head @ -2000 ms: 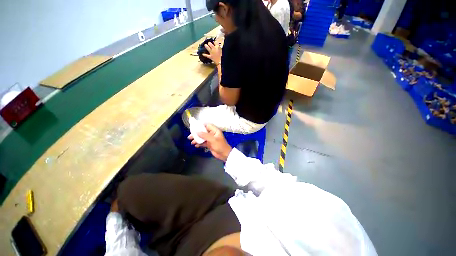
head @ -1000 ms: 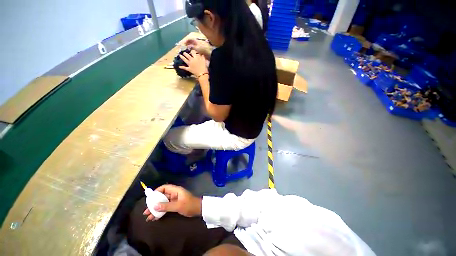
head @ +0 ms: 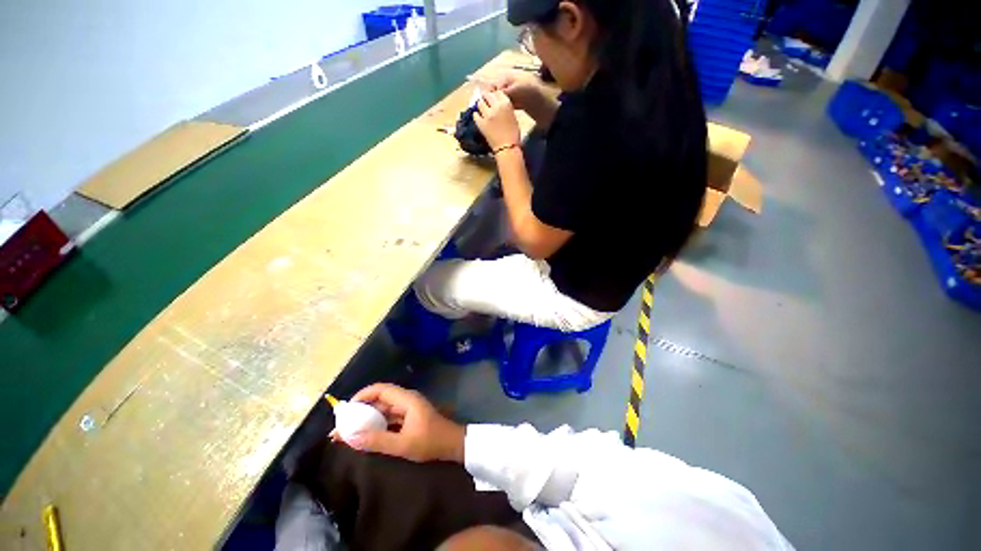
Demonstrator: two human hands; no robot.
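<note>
My right hand (head: pixel 409 423) is closed around a white glue bottle (head: pixel 360 423) with a yellow-orange nozzle. It holds the bottle above my brown-clothed lap, close to the worktable's front edge. The nozzle points up and left. My left hand is not visible. Only a pale left sleeve (head: pixel 306 521) shows beside the table edge at the bottom, and the hand beyond it is hidden.
The long tan worktable (head: pixel 247 334) runs along the left, with a yellow stick (head: pixel 53 528) at the lower left. Beyond are a green belt (head: pixel 269 178), cardboard (head: pixel 161 161) and a dark red box (head: pixel 32 256). A coworker (head: pixel 624 161) holds a black piece (head: pixel 470 133).
Since the earliest frame, my right hand with the bottle has drawn back from beside the coworker's legs to over my lap. The view has shifted, and the coworker's other hand has come to the black piece.
</note>
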